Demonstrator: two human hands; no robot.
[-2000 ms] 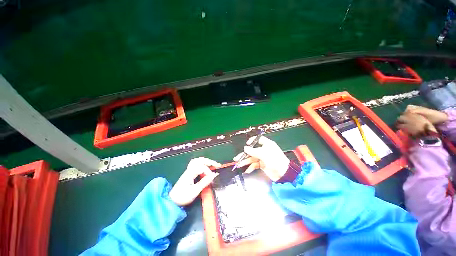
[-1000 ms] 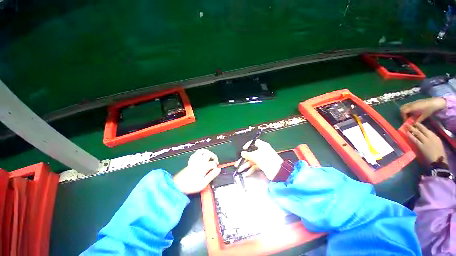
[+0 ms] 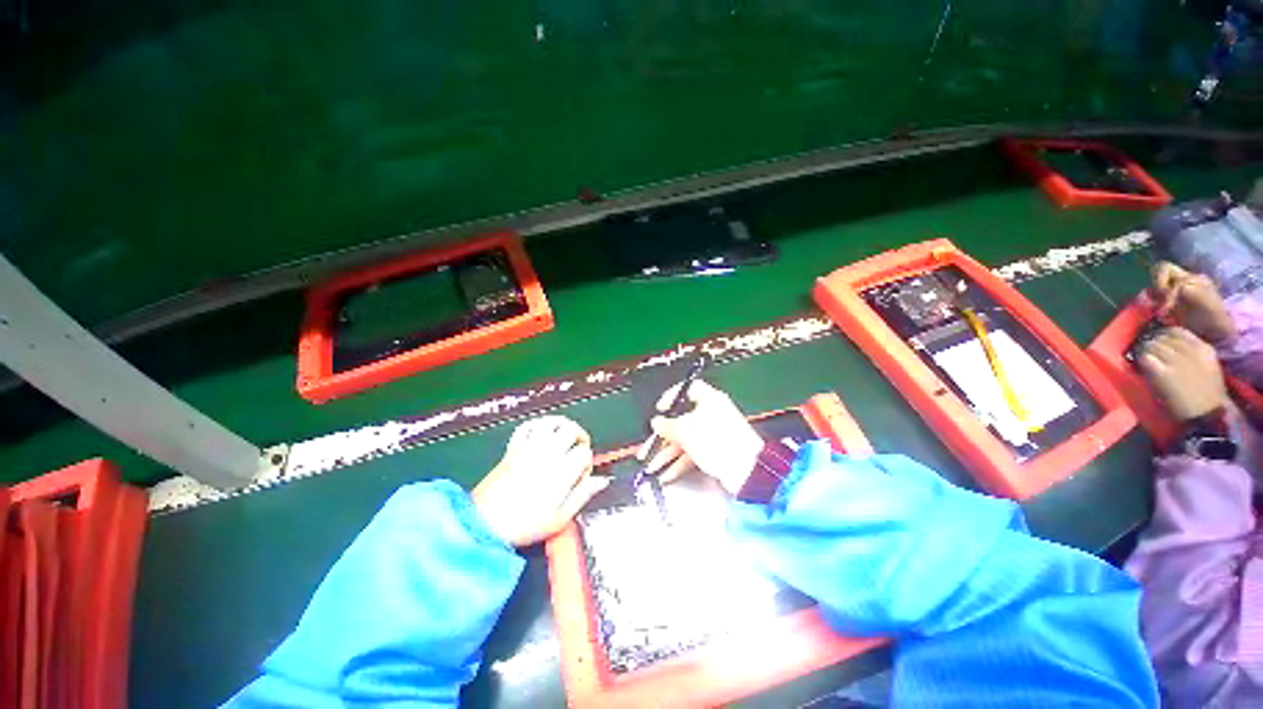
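Note:
A tablet assembly (image 3: 679,575) lies in front of me inside a red-orange protective frame (image 3: 575,626); its pale middle glares under the light. My right hand (image 3: 704,441) is over its upper part and holds dark tweezers (image 3: 670,421), tip pointing down at the tablet's dark upper area. My left hand (image 3: 538,481) rests at the frame's upper left corner with its fingers bent. Whether it pinches a small part cannot be seen. My right forearm covers the tablet's right side.
A framed tablet with a yellow-orange flex cable (image 3: 1000,371) lies at right. Beyond are framed tablets (image 3: 427,316) (image 3: 1087,172) and an unframed tablet (image 3: 690,241) on the green belt. Red frames (image 3: 69,589) stand at far left by a pale post (image 3: 125,381). A neighbour's hands (image 3: 1186,363) are at right.
My left hand has turned more palm-down at the frame corner. My right hand stays over the tablet with the tweezers. The tablets on the belt have shifted right. The neighbour's hands have moved.

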